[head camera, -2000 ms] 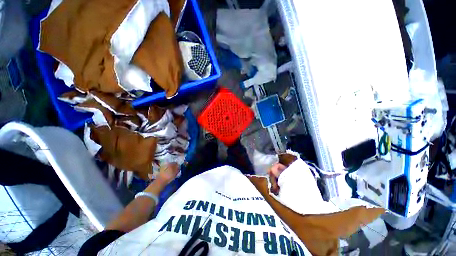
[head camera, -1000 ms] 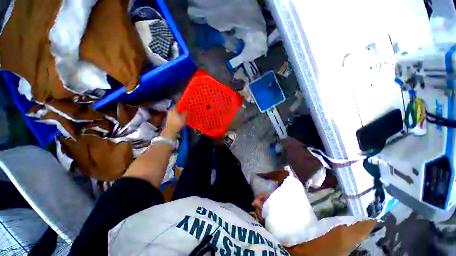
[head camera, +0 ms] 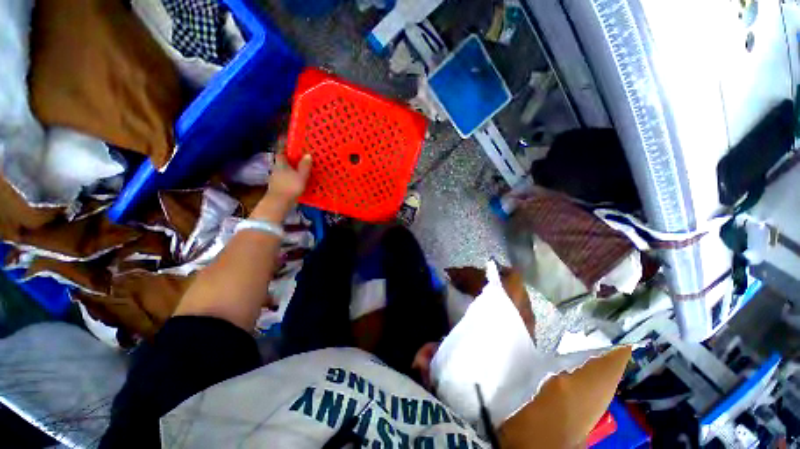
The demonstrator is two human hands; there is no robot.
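The red stool (head camera: 355,145), with a perforated square top, stands in front of my legs. My left hand (head camera: 289,180) grips its left edge, thumb at the rim. My right hand (head camera: 425,358) is low in the middle, mostly hidden behind a white padded panel (head camera: 481,355) that it holds near my lap. Brown shell fabric (head camera: 570,399) with a pale frayed edge hangs from the white panel toward the lower right.
A blue crate (head camera: 237,101) with brown, white and checked cloth is at upper left, a heap of brown and white pieces (head camera: 145,298) below it. The white machine table (head camera: 645,114) with a black phone (head camera: 756,151) is at right. A blue pedal plate (head camera: 470,86) is beyond the stool.
My left hand has moved from the fabric heap to the stool's edge. The stool appears larger and slightly turned. The view has shifted, moving the table rightward. My right hand still holds the fabric.
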